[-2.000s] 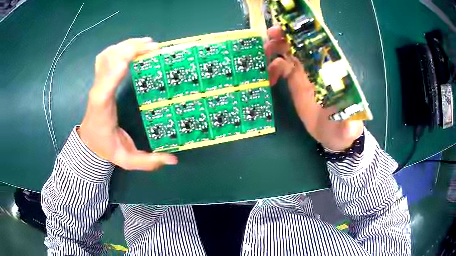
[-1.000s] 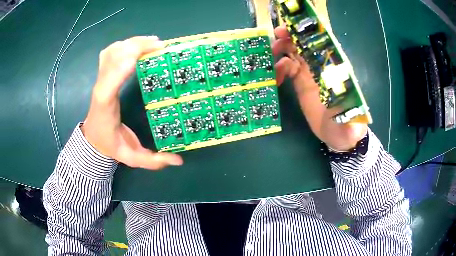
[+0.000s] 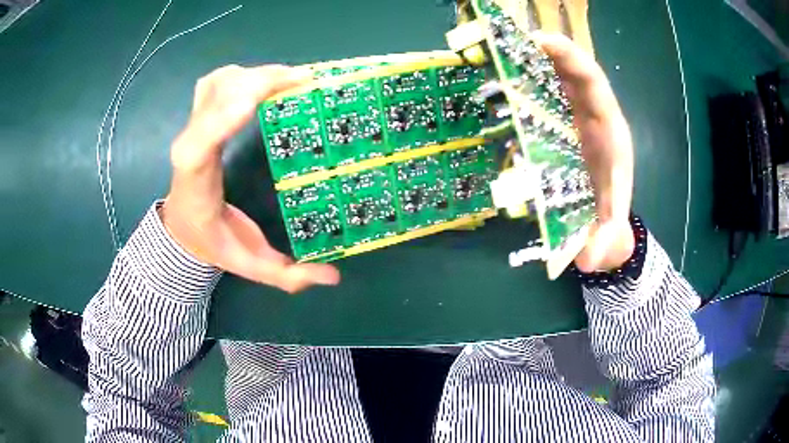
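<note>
A green PCB panel (image 3: 381, 156) with two rows of small boards and yellow rails faces up in front of me, slightly tilted. My left hand (image 3: 216, 182) grips its left end, fingers at the top edge and thumb near the lower left corner. My right hand (image 3: 601, 147) holds a second panel (image 3: 554, 156) steeply tilted, its chip side turned right toward the palm. Bulky white and yellow parts stick out on its left side and overlap the first panel's right end. The right hand's fingertips are partly hidden.
Thin silvery solder wire (image 3: 108, 130) curves over the green mat (image 3: 52, 173) at left. A black boxy unit (image 3: 744, 164) with a pale label and cord is at right. Pale wooden handles (image 3: 567, 22) show at the top, partly behind the right hand.
The right hand has turned its panel over, so the chip side now shows, and brought it left over the first panel's right end. The left hand and its panel have shifted slightly right.
</note>
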